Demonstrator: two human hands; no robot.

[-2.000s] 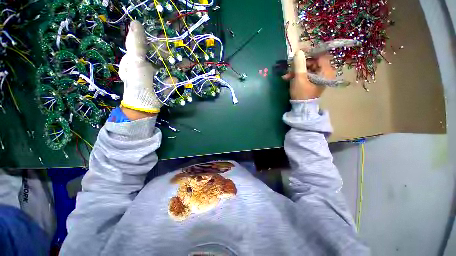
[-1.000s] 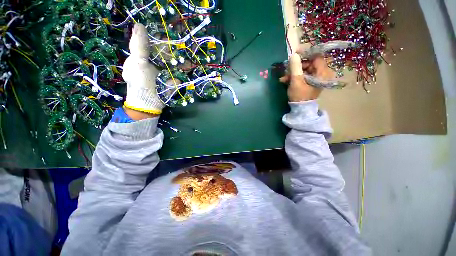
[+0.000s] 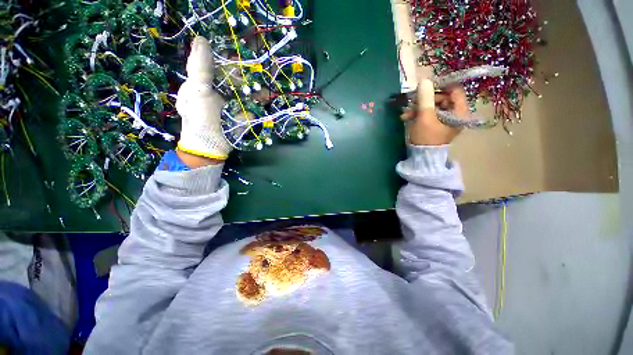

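Observation:
My left hand, in a white knit glove with a yellow cuff, lies over the left edge of a group of ring units with white leads and yellow wires. Its fingers point away from me, and what is under them is hidden. My right hand, with a pale cover on one finger, is closed around pliers with greyish handles. The handles point right and the dark jaws point left over the green mat. A large pile of small red parts lies just beyond the handles.
More green ring units lie in overlapping rows at left, with dark leads and wires at the far left. A few tiny pink-red bits lie on the green mat. A tan board is under the pile, beside a white surface.
My right hand and the pliers have shifted slightly right and toward me. My left hand has moved slightly right, and the ring units appear slightly shifted with the view.

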